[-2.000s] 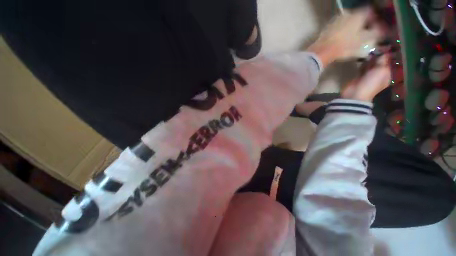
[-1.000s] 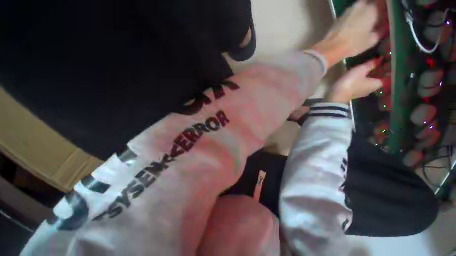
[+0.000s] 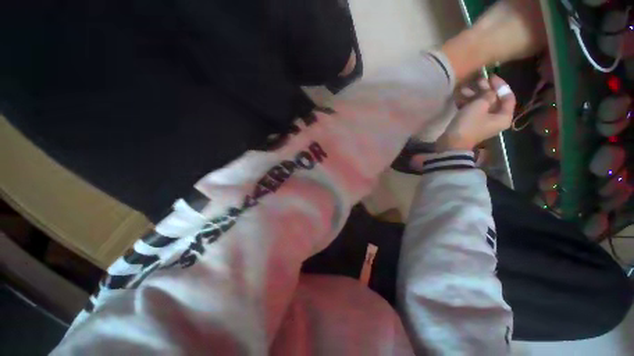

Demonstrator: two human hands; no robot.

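My left hand (image 3: 511, 31) is blurred and reaches into the rack at the top right. Its fingers are hidden behind the green shelf edge (image 3: 566, 104). My right hand (image 3: 481, 115) is just below it, in front of the rack, with its fingers curled. A small white piece (image 3: 504, 90) shows at its fingertips; I cannot tell what it is. A thin cable (image 3: 530, 111) loops beside these fingers. Rounded pale units (image 3: 613, 115) with tiny coloured lights sit in the rack.
A white lead (image 3: 587, 52) hangs over the shelf at the top right. A brown carton (image 3: 76, 201) lies at the left. My dark-clad legs (image 3: 174, 83) show at the left and right. Pale floor (image 3: 403, 35) shows between the left leg and the rack.
My right hand has drawn back from the units towards me, and its fingers are now curled. My left hand has moved slightly up and right, further behind the shelf edge.
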